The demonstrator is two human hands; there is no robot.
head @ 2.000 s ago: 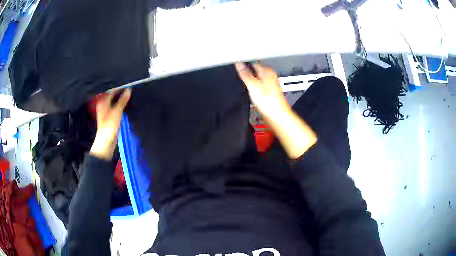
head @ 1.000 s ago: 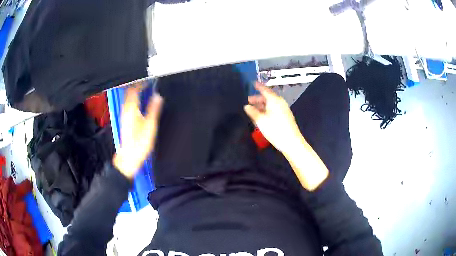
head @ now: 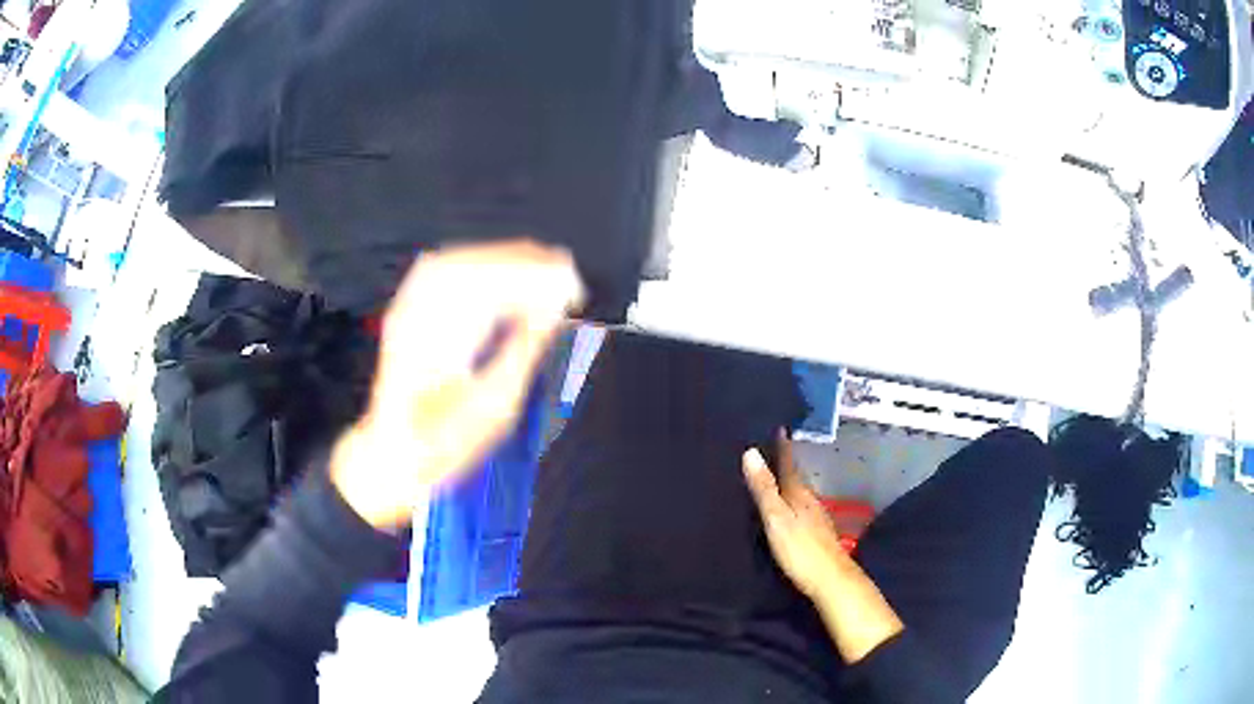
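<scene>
A black cloth panel [head: 660, 468] lies on my lap, its far end at the table's front edge. My right hand [head: 805, 530] lies at the panel's right edge, thumb on the cloth; whether it grips is unclear. My left hand [head: 461, 358] is blurred, raised over the front edge of the black cloth stack [head: 454, 138], fingers bent; whether it holds cloth is unclear. The stack covers the left of the white table. A dark strip [head: 750, 135] runs from the stack toward the needle area [head: 811, 124] of the overlock machine [head: 1045, 69].
The table's front edge [head: 825, 351] crosses above my lap. A grey scrap opening [head: 928, 179] is before the machine. A blue crate [head: 475, 530] and a black cloth pile [head: 248, 413] are below left. Red cloth [head: 55, 481] is far left. Black strips [head: 1117, 502] hang at the right.
The view has shifted up and left, bringing the machine into view. My left hand has moved from beside the lap panel to above the stack's front edge. My right hand now touches the panel's right edge.
</scene>
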